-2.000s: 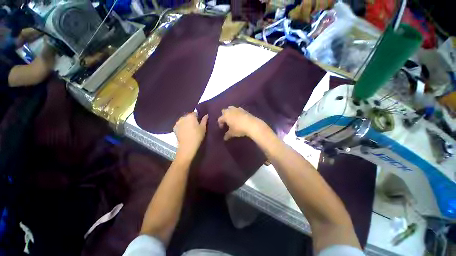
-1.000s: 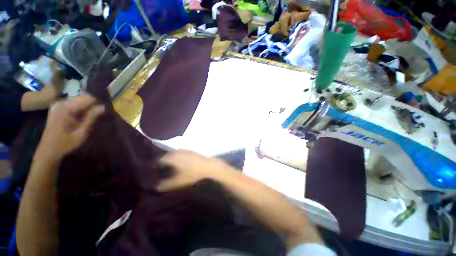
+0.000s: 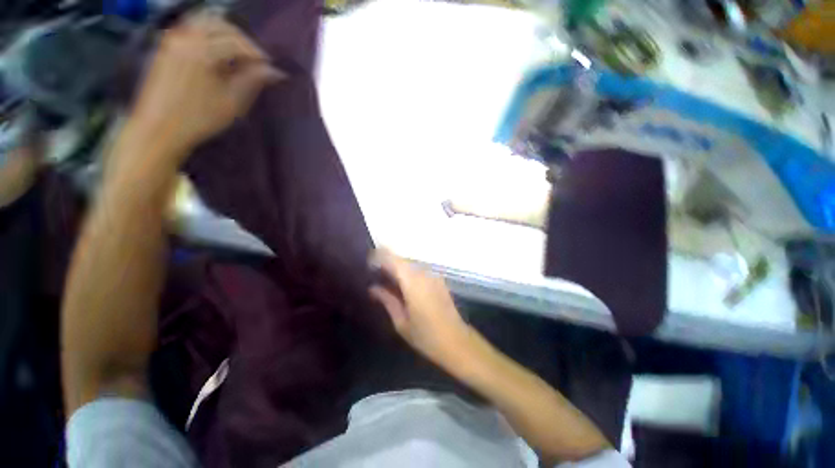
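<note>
My left hand [image 3: 206, 78], blurred, is raised at the upper left, with its fingers closed on dark maroon cloth [image 3: 302, 174]. The cloth runs from there down over the table's front edge. My right hand [image 3: 417, 306] is at the front edge, its thumb and fingers at the cloth's right border, gripping it. More crumpled maroon cloth [image 3: 275, 366] hangs in my lap, with a narrow white strip [image 3: 209, 393] on it. The cloth is left of the needle area and away from it.
The sewing machine head [image 3: 677, 128] stands at the right. A curved-edge maroon panel [image 3: 609, 238] lies beside it and overhangs the front edge. Small green snips [image 3: 749, 281] lie farther right. The white table [image 3: 412, 137] glares. A pale box-like object [image 3: 676, 402] is below the table.
Both hands left the panel on the table and pulled maroon cloth left and towards my lap. Since the last frame my left hand has risen and my right hand has moved right. The view has shifted down.
</note>
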